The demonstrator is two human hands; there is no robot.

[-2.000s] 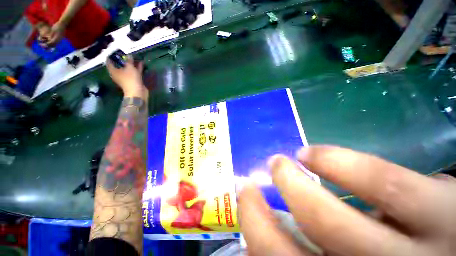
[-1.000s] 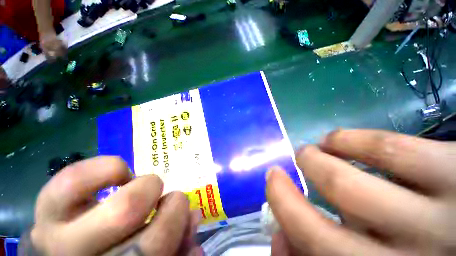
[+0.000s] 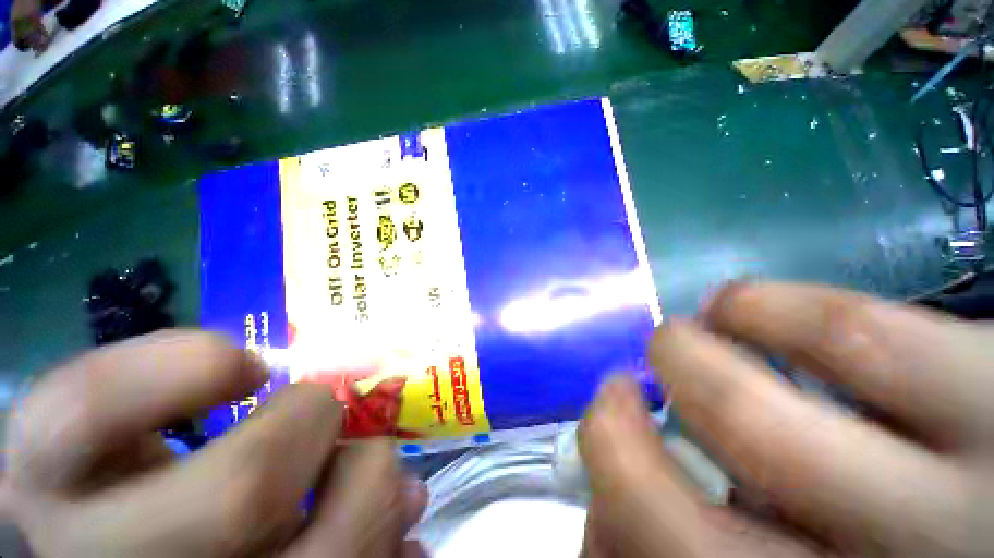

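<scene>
The blue carton sheet [image 3: 550,207] with its yellow-white panel lies flat before me. My left hand [image 3: 207,447] is blurred over its lower left corner, fingers curled; whether it holds something is hidden. My right hand [image 3: 796,425] is blurred at the lower right, fingers bent, with fingertips at the carton's lower right edge. A pale piece [image 3: 569,463] shows beside its fingertips; I cannot tell whether it is held. The hands are apart.
A dark heap of parts [image 3: 129,300] lies left of the carton. Small boards [image 3: 682,33] lie beyond it on the green surface [image 3: 436,55]. A grey post [image 3: 872,33] stands at upper right, thin black leads [image 3: 946,164] below it. A white round thing [image 3: 512,529] shows at bottom.
My left hand has come back from the far tray, where it was on a dark part, to the carton's near edge. My right hand stays at lower right. The view has shifted.
</scene>
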